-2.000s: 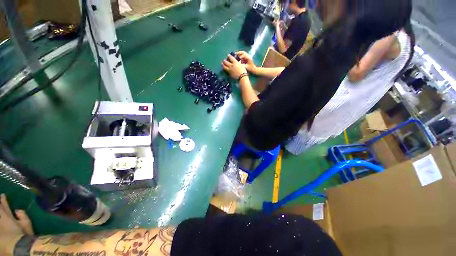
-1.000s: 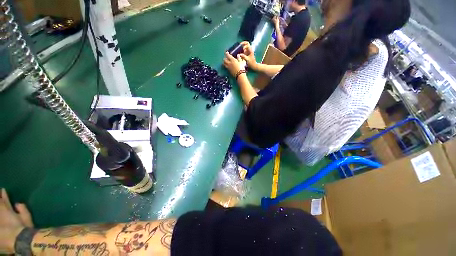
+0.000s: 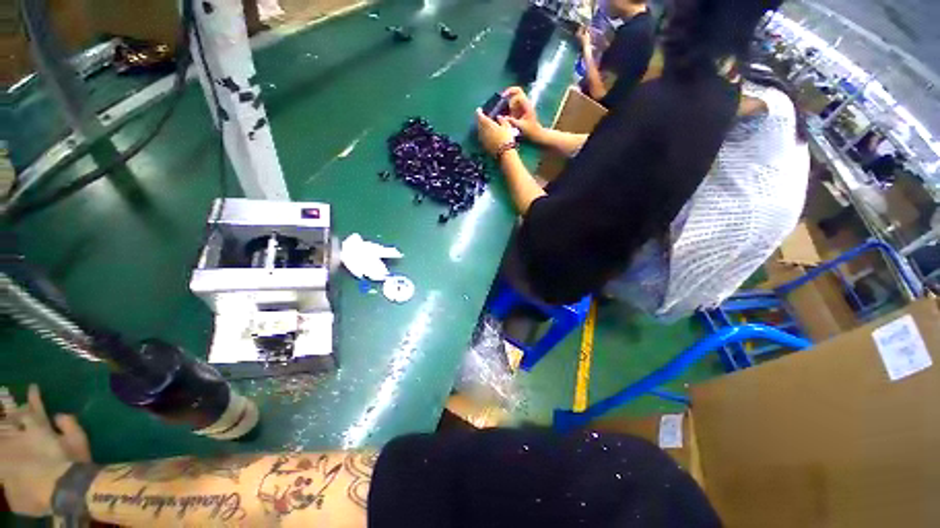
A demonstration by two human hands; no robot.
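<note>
My right hand [image 3: 39,449] is at the lower left edge, partly cut off. Its forearm crosses the bottom of the view. Fingers and thumb show, but what it may hold is hidden. My left hand is out of view. The electric screwdriver [image 3: 173,388], black with a pale tan nose, hangs tilted on its silvery coil just above and right of my hand; no hand is on it. The white screw feeder [image 3: 270,215] stands right of the screwdriver. Tiny metal specks lie on the green bench in front of the feeder.
A white scrap [image 3: 366,256] and a pale disc [image 3: 398,289] lie beside the feeder. A heap of black small parts [image 3: 438,167] lies farther off. A neighbour's hands [image 3: 505,119] hold a dark part. A pole [image 3: 232,98] stands behind the feeder. A cardboard box [image 3: 814,413] is at right.
The screwdriver swung right in front of the feeder, then back left. The neighbour's hands raised a dark part and still hold it. My right hand stays at the left edge.
</note>
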